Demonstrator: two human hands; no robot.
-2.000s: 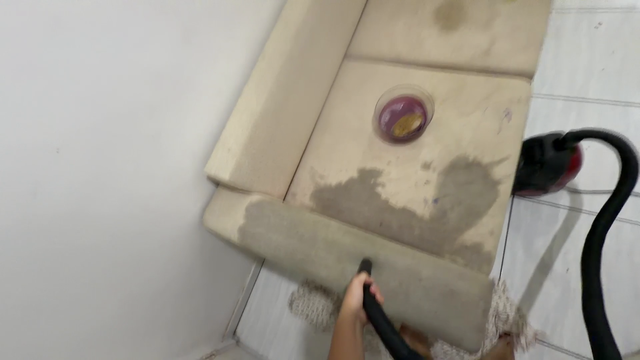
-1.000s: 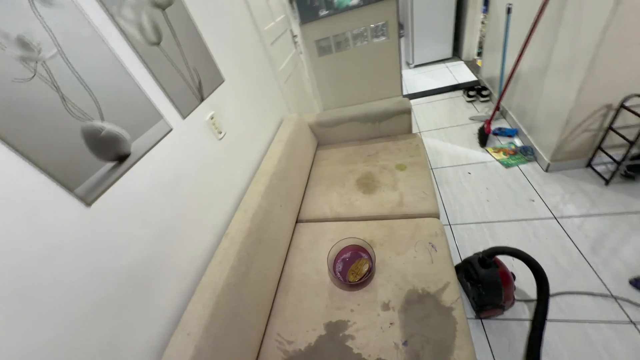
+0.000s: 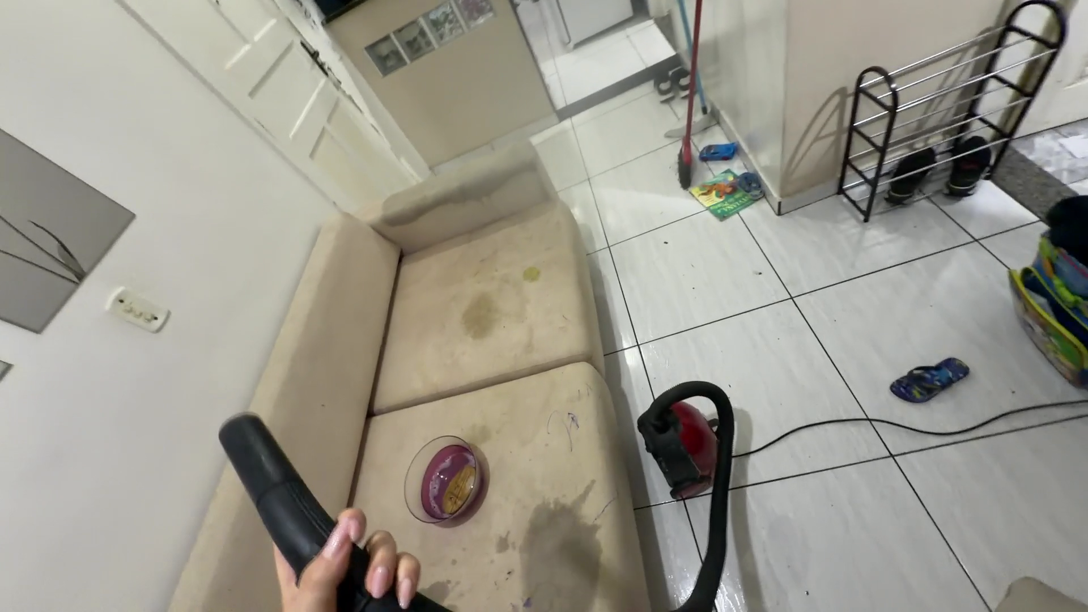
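My left hand (image 3: 348,561) grips the black vacuum hose handle (image 3: 285,501) at the bottom left. Its open tube end points up and left, in front of the sofa backrest. Just right of the hand, a clear bowl (image 3: 444,480) with purplish liquid and a yellow object inside sits on the near cushion of the beige fabric sofa (image 3: 544,416). Dark damp-looking patches and small ink-like marks show on that cushion; the far cushion (image 3: 442,348) has brownish and greenish stains. A red and black vacuum cleaner (image 3: 684,446) stands on the floor beside the sofa. My right hand is out of view.
A power cord (image 3: 816,425) crosses the tiled floor near a blue flip-flop (image 3: 929,380). Farther back are a red-handled broom (image 3: 687,153), a colorful booklet (image 3: 727,194) and a shoe rack (image 3: 943,119). A bag (image 3: 1054,314) stands at the right edge. A white door (image 3: 280,93) is behind the sofa.
Two seconds ago the hand held the hose end against the near sofa armrest; now the hose end is raised. The view has swung up toward the far end of the room.
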